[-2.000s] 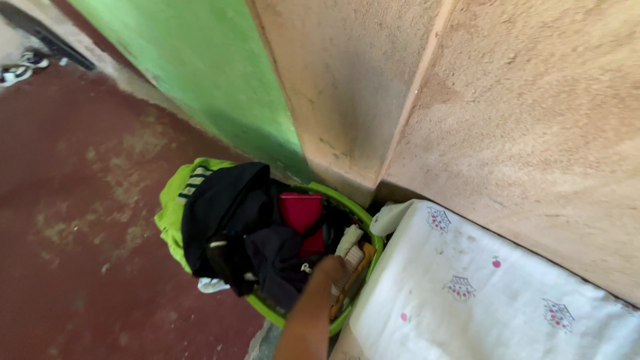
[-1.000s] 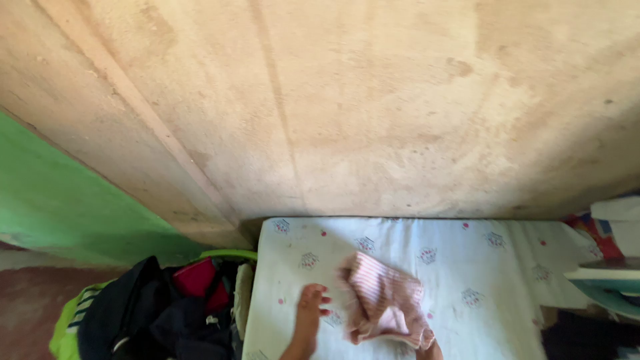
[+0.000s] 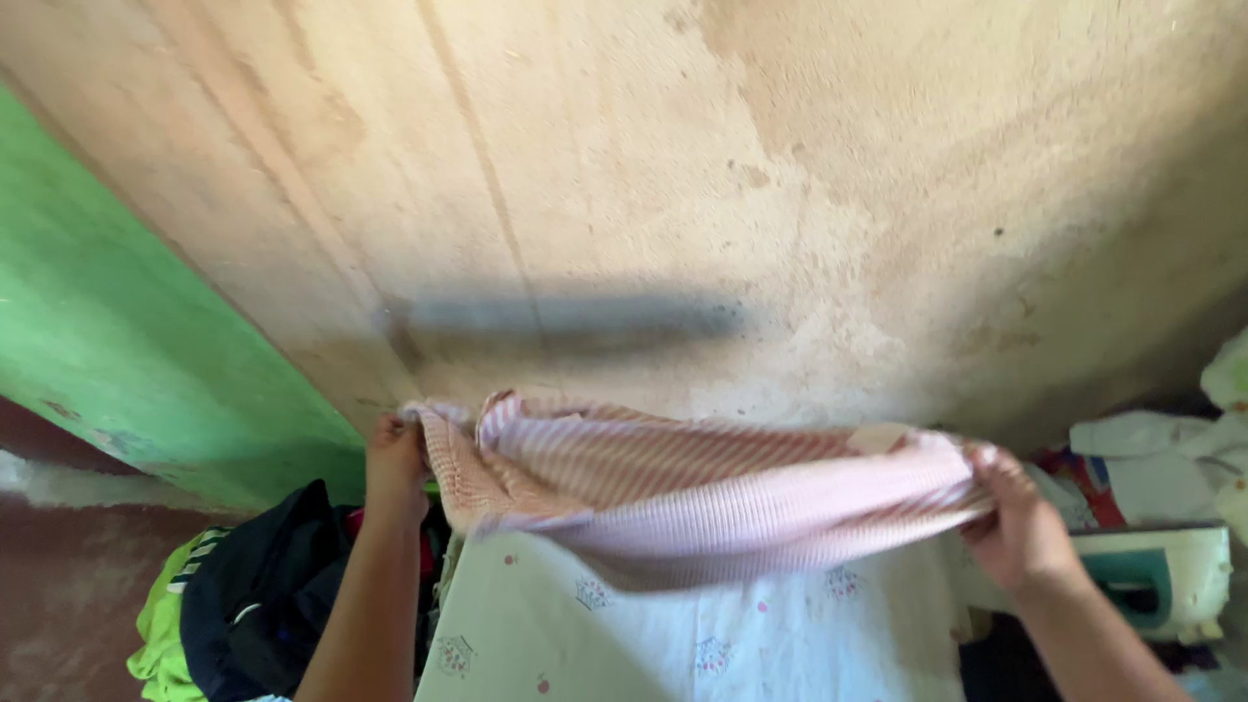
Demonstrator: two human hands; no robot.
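A pink and white striped ribbed knit garment [image 3: 721,497] is stretched in the air between my two hands, blurred by motion. My left hand [image 3: 398,463] grips its left end, near the wall's base. At the other end, my right hand [image 3: 1014,517] pinches the cloth between thumb and fingers. The garment hangs above a surface covered with a white printed cloth [image 3: 634,634], whose far part it hides.
Dark clothes [image 3: 258,595] and a lime green garment [image 3: 166,614] are heaped at lower left. A plaster wall [image 3: 634,195] rises behind the surface. A white and teal object [image 3: 1160,585] and whitish cloths [image 3: 1155,458] lie at right.
One second ago the pink garment was bunched above the printed cloth, by my right hand, and my left hand was apart from it. Now both hands hold it spread wide and raised.
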